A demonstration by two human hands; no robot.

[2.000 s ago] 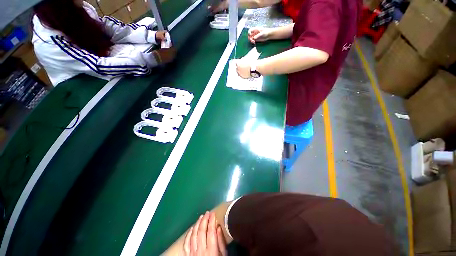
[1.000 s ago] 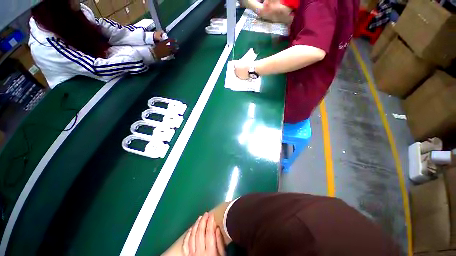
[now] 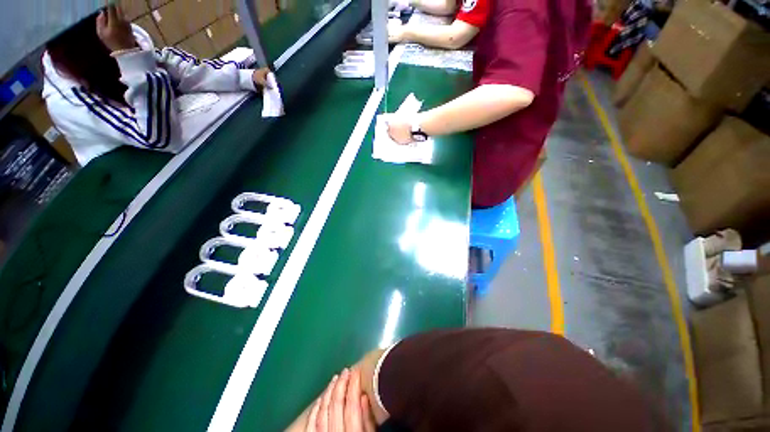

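Note:
Several white loop-shaped plastic units (image 3: 243,291) lie in a slanting row on the green conveyor belt (image 3: 160,363), left of the white edge strip (image 3: 283,291). My left hand (image 3: 340,409) is at the bottom edge, partly cut off. Its extended fingers lie on my right forearm, and no object shows in it. My right forearm runs from a dark brown sleeve down-left out of the picture. My right hand is out of view. Neither hand touches the units.
Beyond my arm, a person in maroon has a hand on white sheets (image 3: 403,153) on the green worktop (image 3: 363,240). Across the belt, a person in a white striped jacket holds a white packet (image 3: 273,98). A blue stool (image 3: 496,228) and cartons (image 3: 718,51) stand right.
The row of units has moved down-left, closer to me. The person across the belt has raised one hand to the head and holds a white packet over the belt. My arms have barely moved.

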